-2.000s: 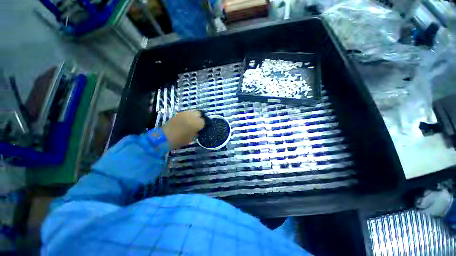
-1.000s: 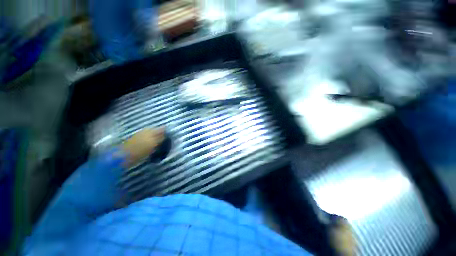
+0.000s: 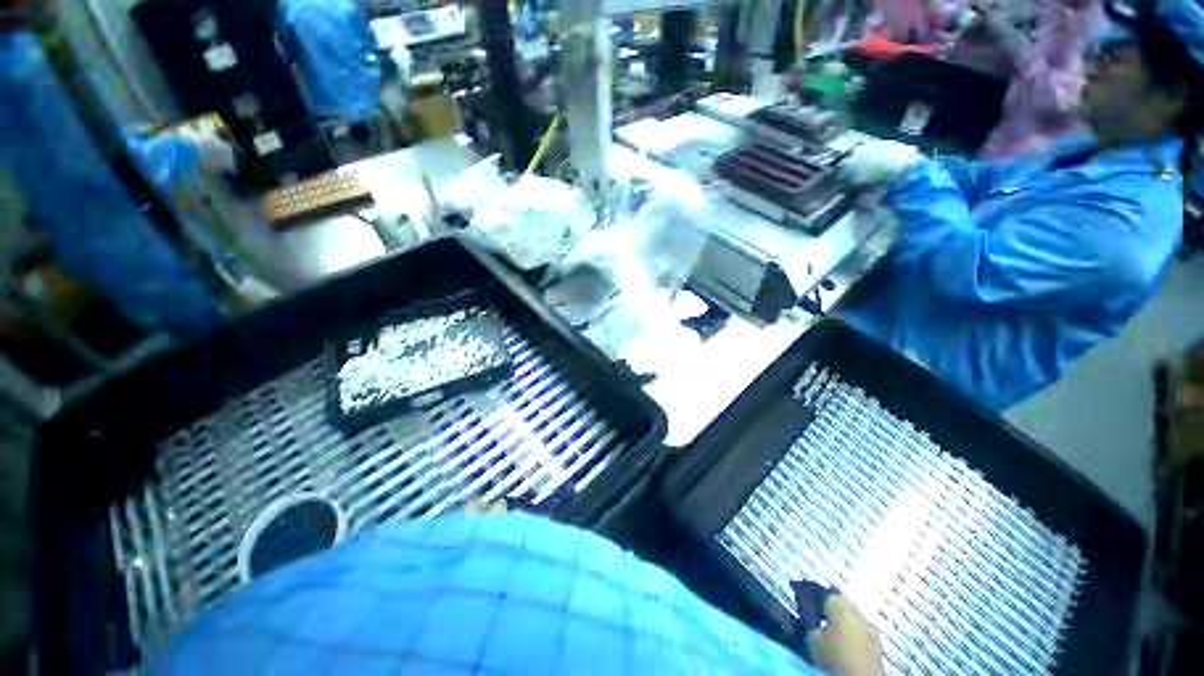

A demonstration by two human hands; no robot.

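Observation:
A large black crate [image 3: 581, 310] on the left holds silvery slotted rows, a small black tray of whitish pieces [image 3: 420, 357] and a round dark dish with a pale rim [image 3: 293, 531]. A second black crate [image 3: 1122, 535] on the right holds more silvery rows [image 3: 911, 508]. My right hand [image 3: 848, 642], bare and cut off by the bottom edge, is at this crate's near side with a small dark object [image 3: 808, 601] at its fingers. Small skin-coloured tips [image 3: 486, 506], perhaps my left hand, show above my blue sleeve or front; the rest is hidden.
A white bench [image 3: 720, 376] with crumpled clear bags [image 3: 535, 218] lies behind the crates. A coworker in blue [image 3: 1017, 264] reaches to dark reddish-brown trays [image 3: 779, 178] at the right. Other people in blue stand at the left. A brown slotted block [image 3: 317, 198] lies on the bench.
The view has swung right and up, bringing the right crate and the coworker into view. My left hand has left the round dish, which stays on the rows. My right hand is now at the right crate.

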